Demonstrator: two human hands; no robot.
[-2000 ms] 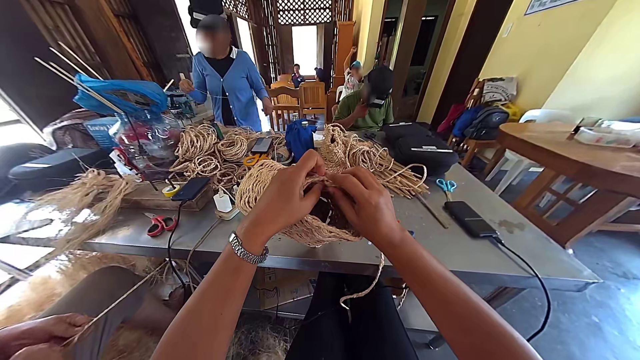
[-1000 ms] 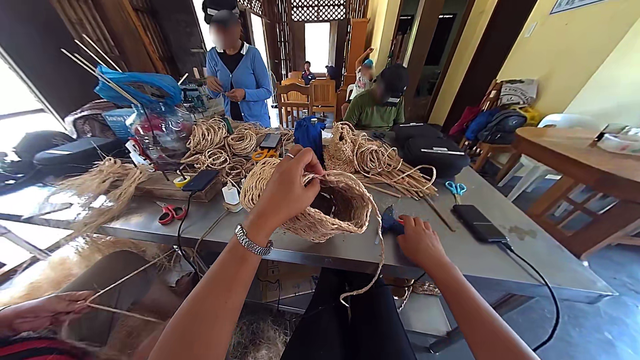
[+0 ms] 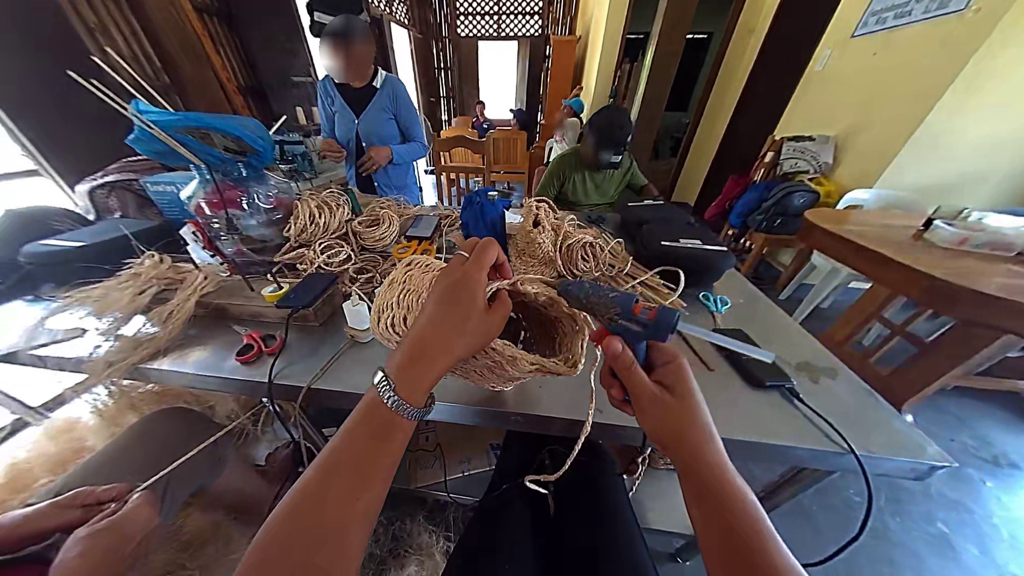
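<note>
My left hand [image 3: 464, 308], with a watch on its wrist, pinches the braided cord at the rim of a woven fiber basket [image 3: 512, 364]. The basket lies tilted, its opening facing me and to the right. In my right hand [image 3: 660, 392] is a blue hot glue gun [image 3: 636, 316] with a clear glue stick in its rear. Its nozzle end points left at the basket's rim, close to my left fingertips; whether it touches is hidden. A loose end of braided cord [image 3: 588, 424] hangs from the rim over my lap.
Red scissors [image 3: 258, 342], a phone [image 3: 308, 290], coiled cords [image 3: 320, 220], teal scissors [image 3: 714, 302] and a black power bank [image 3: 744, 356] with a cable lie on the metal table [image 3: 848, 416]. Another person's hands [image 3: 104, 512] hold a cord at lower left. Two people are across the table.
Two seconds ago both hands were at the basket's rim. My right hand then reached the glue gun on the table and has now lifted it to the rim. My left hand stays at the rim.
</note>
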